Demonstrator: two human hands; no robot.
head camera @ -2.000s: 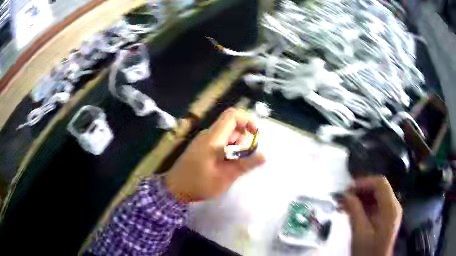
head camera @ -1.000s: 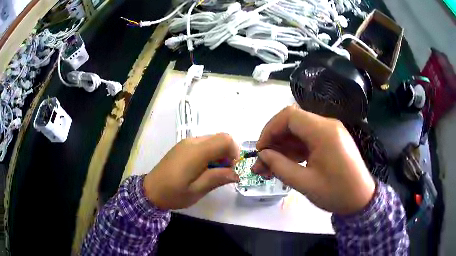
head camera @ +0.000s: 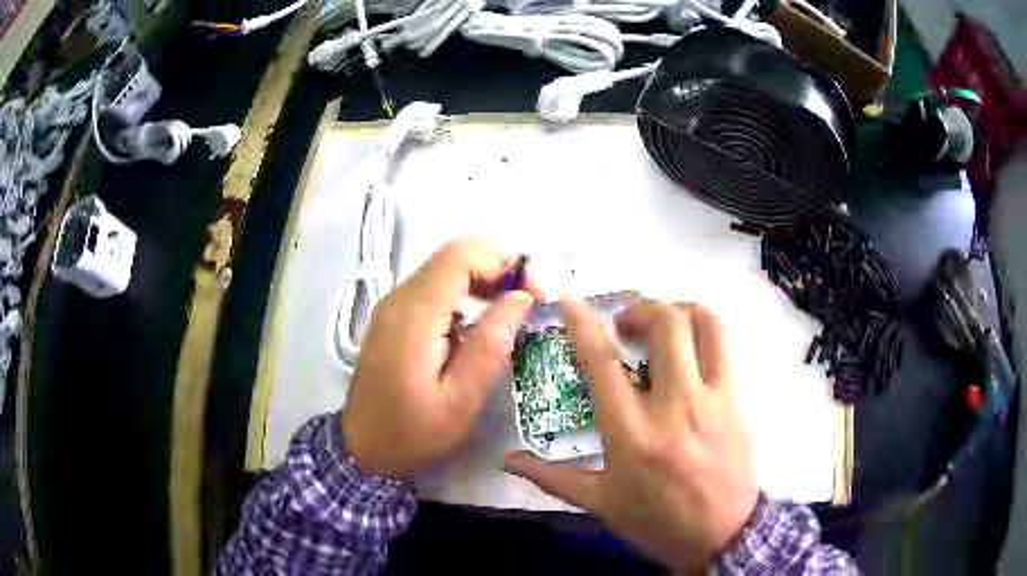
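Note:
My left hand [head camera: 434, 360] pinches a thin dark blue lead wire [head camera: 514, 277] between thumb and fingers, with a black tip that looks like a sleeve. My right hand [head camera: 664, 433] spans the white plastic housing [head camera: 545, 450], thumb at its near side and fingers over its right and far sides. The green circuit board [head camera: 550, 388] lies in the housing, its right part hidden by my fingers. The looped white power cord [head camera: 374, 242] lies left of my left hand on the white work board [head camera: 496, 203]. Its link to the wire is hidden.
Black fan [head camera: 746, 129] stands back right, loose black sleeves [head camera: 839, 298] in front of it. Soldering gun [head camera: 978, 377] lies at the right edge. White cords [head camera: 541, 39] and an open box [head camera: 839, 45] are at the back. A white unit [head camera: 97, 250] sits on the left belt.
The right hand has left the wire and moved down to the housing. The left hand still holds the wire, slightly farther up. The view has shifted, showing more sleeves at right.

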